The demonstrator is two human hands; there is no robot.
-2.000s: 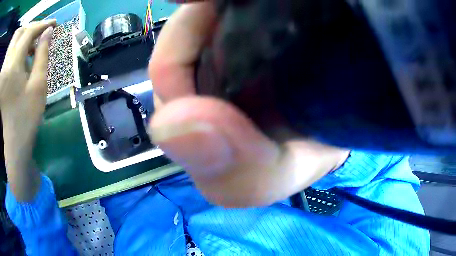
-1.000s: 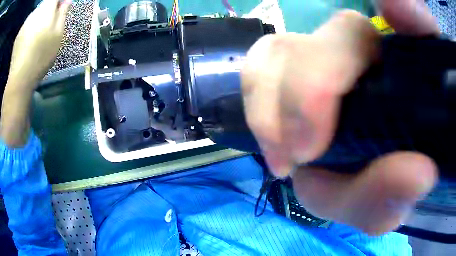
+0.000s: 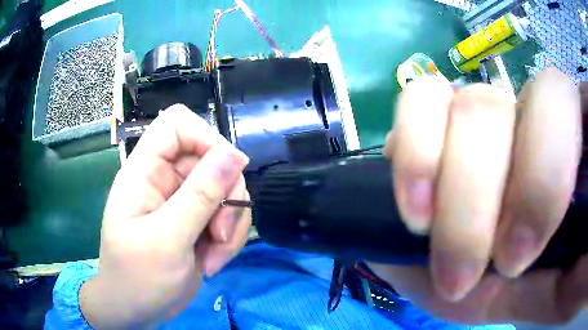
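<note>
My right hand is wrapped around the thick black electric screwdriver, which lies level and points left. My left hand is in front of its tip, fingers curled, with thumb and fingertips pinched at the end of the thin bit. A screw at the fingertips is too small to tell. Behind the hands, the glossy black inner unit sits in the white appliance housing. My left hand and the driver hide its near part. A round black motor part is at its far left.
The screw bin, full of small metallic screws, stands at the left on the green bench. Thin coloured wires rise behind the unit. A small clear cup and a yellow spray can are at the far right.
My left hand has moved from the screw bin to the driver's tip. The driver has swung lower and farther from the camera, so its bit now shows. More of the bench is in view.
</note>
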